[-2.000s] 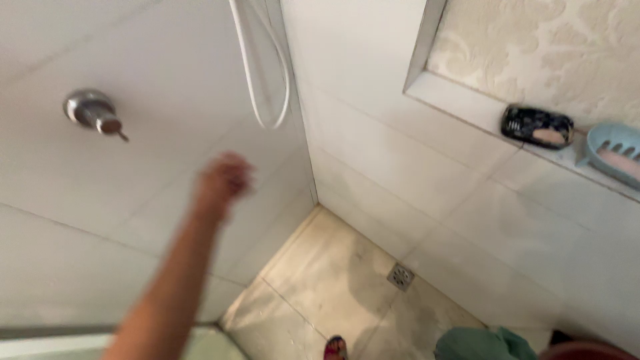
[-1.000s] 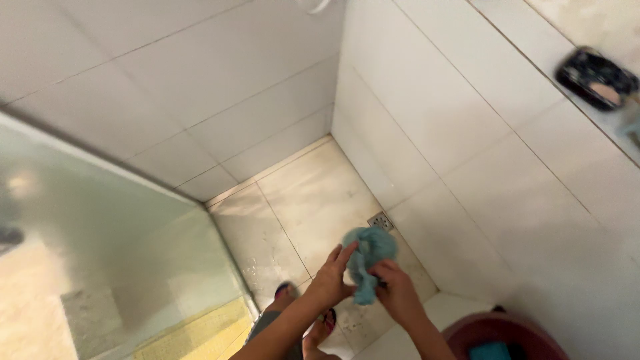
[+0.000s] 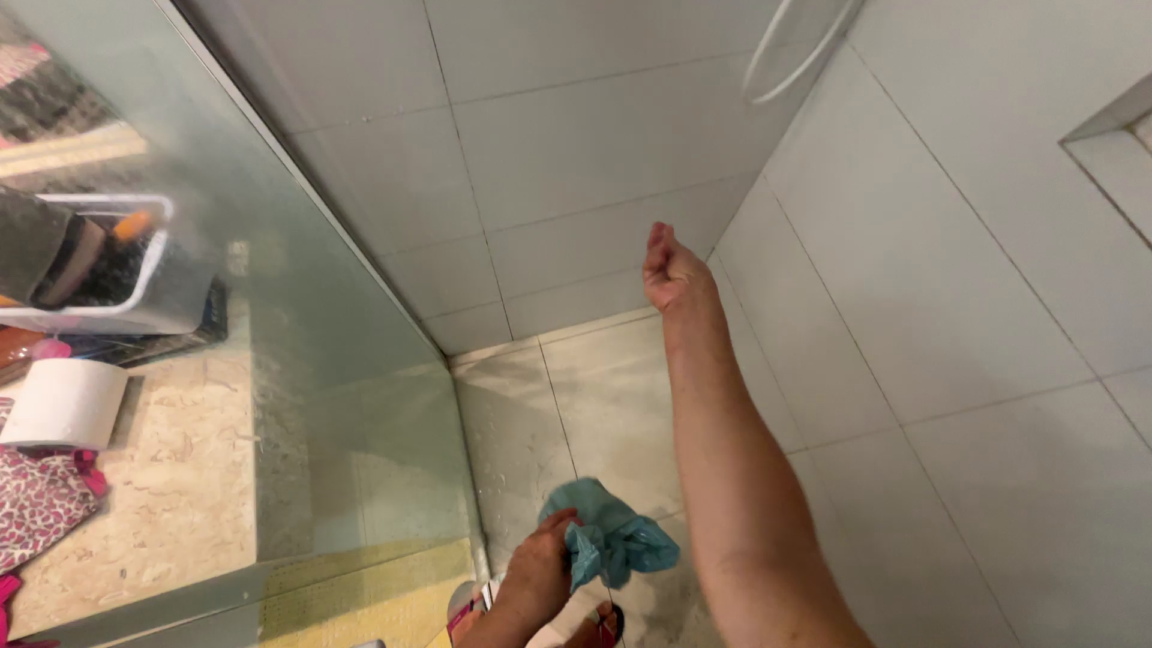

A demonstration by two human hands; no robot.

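My left hand [image 3: 543, 562], low in the view, grips a crumpled teal plastic bag [image 3: 612, 537] above the tiled shower floor. My right hand [image 3: 670, 266] reaches forward at the end of an outstretched arm, near the corner where the tiled walls meet. Its fingers are curled, and whether something small is between them cannot be told. A white shower hose [image 3: 804, 70] hangs in a loop on the wall above and to the right of that hand.
A glass shower panel [image 3: 360, 432] stands on the left. Through it show a stone counter [image 3: 193, 504], a toilet paper roll [image 3: 67, 402], a white bin of items [image 3: 148, 315] and patterned cloth [image 3: 45, 508]. A wall niche [image 3: 1111, 162] is at the right. Sandalled feet [image 3: 605, 623] are below.
Both hands were on the teal bag one second ago; now the right hand is off it and stretched forward, while the left keeps hold. The view has swung left.
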